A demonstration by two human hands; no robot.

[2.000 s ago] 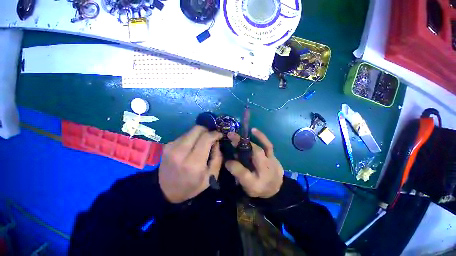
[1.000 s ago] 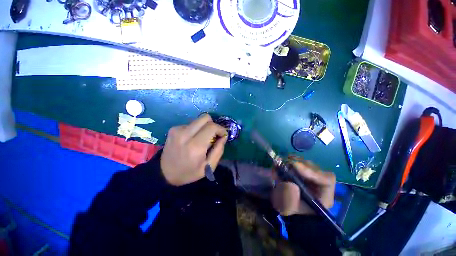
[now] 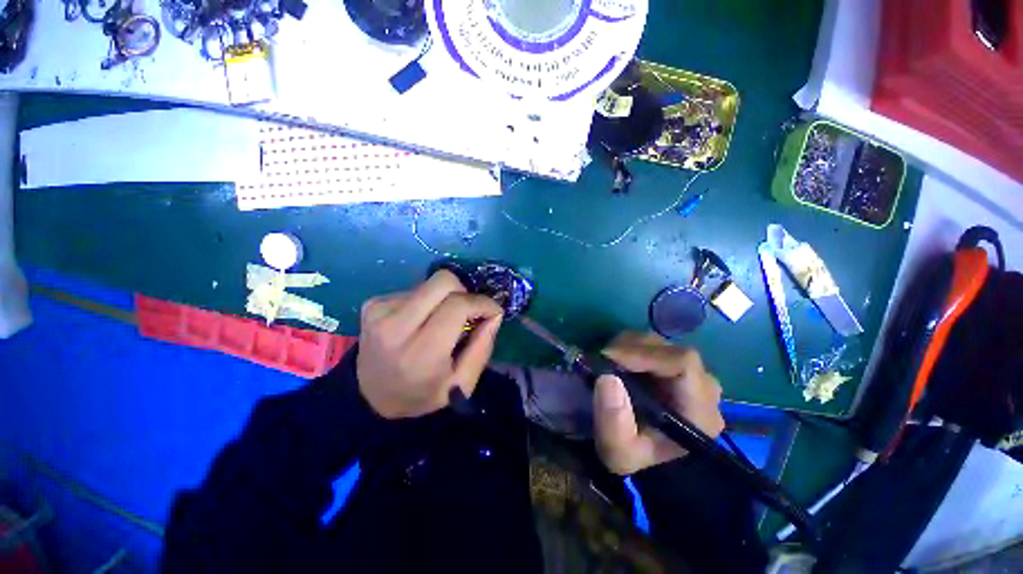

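A small round black housing (image 3: 504, 288) with a shiny rim and wires inside lies just above the mat's near edge. My left hand (image 3: 424, 345) is at its left side, fingertips pinched at its lower edge; a small yellowish bit shows between the fingers, and what they hold is mostly hidden. A dark band is on a left finger. My right hand (image 3: 656, 406) grips the long black handle of a soldering iron (image 3: 673, 424). Its thin tip points up-left and reaches the housing's lower right edge; contact cannot be told. A thin pale wire lies behind the housing.
A white raised shelf (image 3: 337, 110) with a solder reel (image 3: 538, 34) stands behind. A yellow parts tray (image 3: 720, 118), green screw box (image 3: 792, 168), round dark unit (image 3: 679, 311) and blue tweezers (image 3: 777, 308) are at right. Tape strips (image 3: 269, 294) and a red tray (image 3: 241, 334) are at left.
The iron was upright beside the housing, swung away to the right, and now its tip is back at the housing. My left hand stays by the housing. The whole view has shifted slightly.
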